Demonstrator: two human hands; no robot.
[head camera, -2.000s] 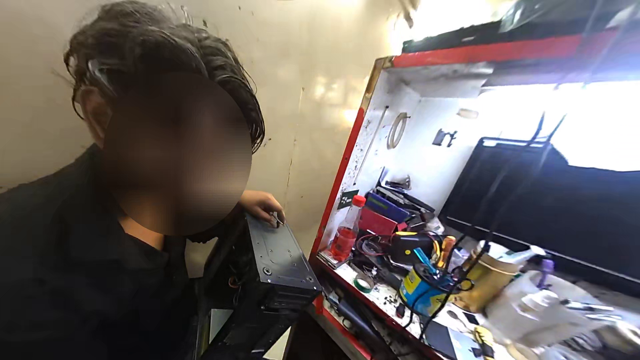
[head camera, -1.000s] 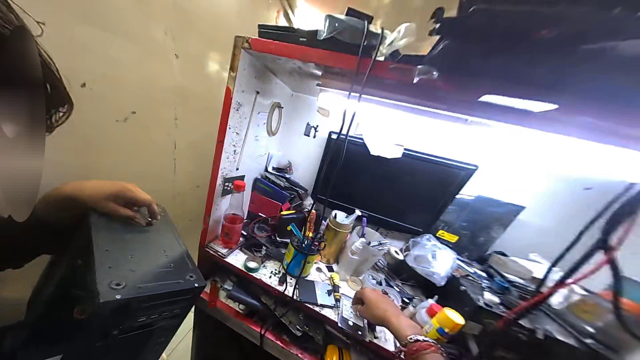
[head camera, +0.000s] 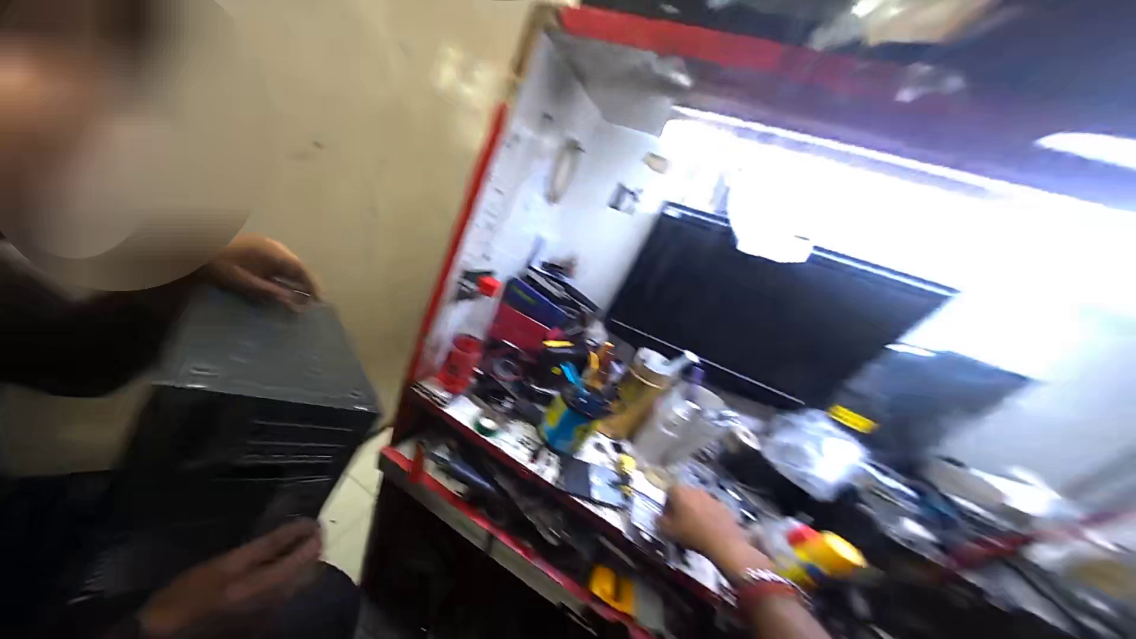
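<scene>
My right hand (head camera: 697, 519), with a red band and a beaded bracelet at its wrist, reaches down to the cluttered bench, by small parts and a dark flat item (head camera: 593, 481). Blur hides whether its fingers grip anything. I do not make out my left hand. At the left, a co-worker's hand (head camera: 266, 271) rests on the top far edge of a black computer case (head camera: 266, 355), near a small shiny thing at the fingers. Another hand (head camera: 240, 577), seemingly the co-worker's, lies low against the case's front.
A red-edged bench frame (head camera: 461, 222) surrounds a black monitor (head camera: 772, 311). Before it stand a blue and yellow tool cup (head camera: 568, 424), a red bottle (head camera: 460, 362), a clear plastic bag (head camera: 812, 453) and a yellow container (head camera: 830, 557). A lower shelf holds a yellow object (head camera: 612, 590).
The view has swung right from the co-worker toward the bench. My right hand, absent two seconds ago, is at the bench in the last two frames. A low hand now shows at the case's front.
</scene>
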